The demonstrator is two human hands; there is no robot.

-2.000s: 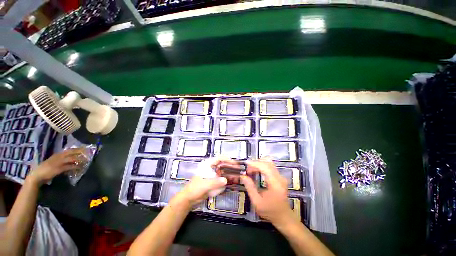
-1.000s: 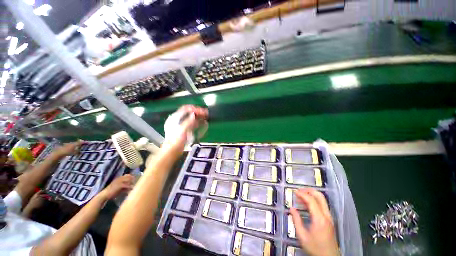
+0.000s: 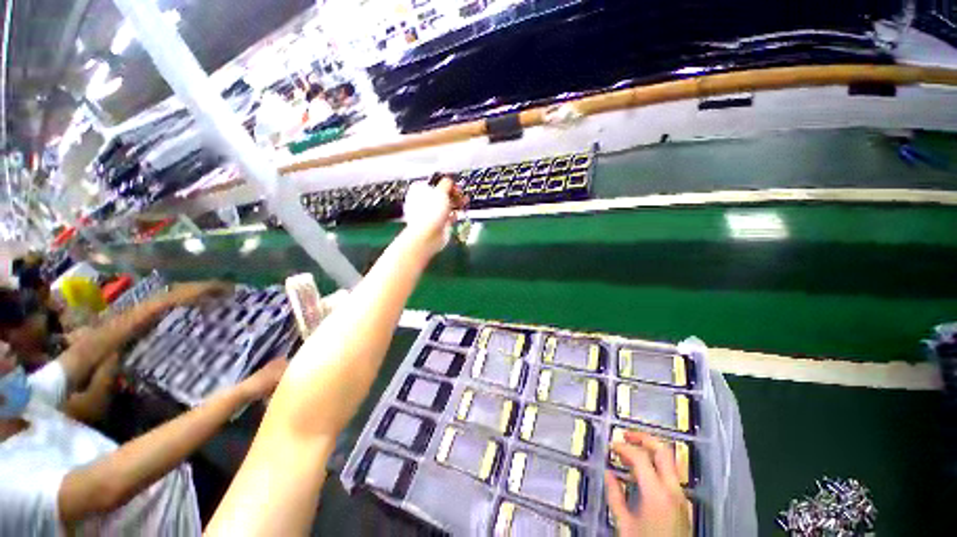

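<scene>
A translucent tray holds rows of phone frames, black ones in the left column and gold-ended ones in the others. My left hand, with a white covering on it, is stretched far forward over the conveyor belt, near its far rail. A small dark item shows at its fingers; whether it is gripped I cannot tell. My right hand rests over the right column of the tray, fingers spread on a phone frame.
A pile of small components lies right of the tray. The green belt runs beyond it. Other frame trays stand on the far side. A cream fan, a slanted post and a neighbouring worker are at left.
The view has tilted up and left. My left hand has left the tray and reached across the belt. My right hand has opened and moved onto the right column.
</scene>
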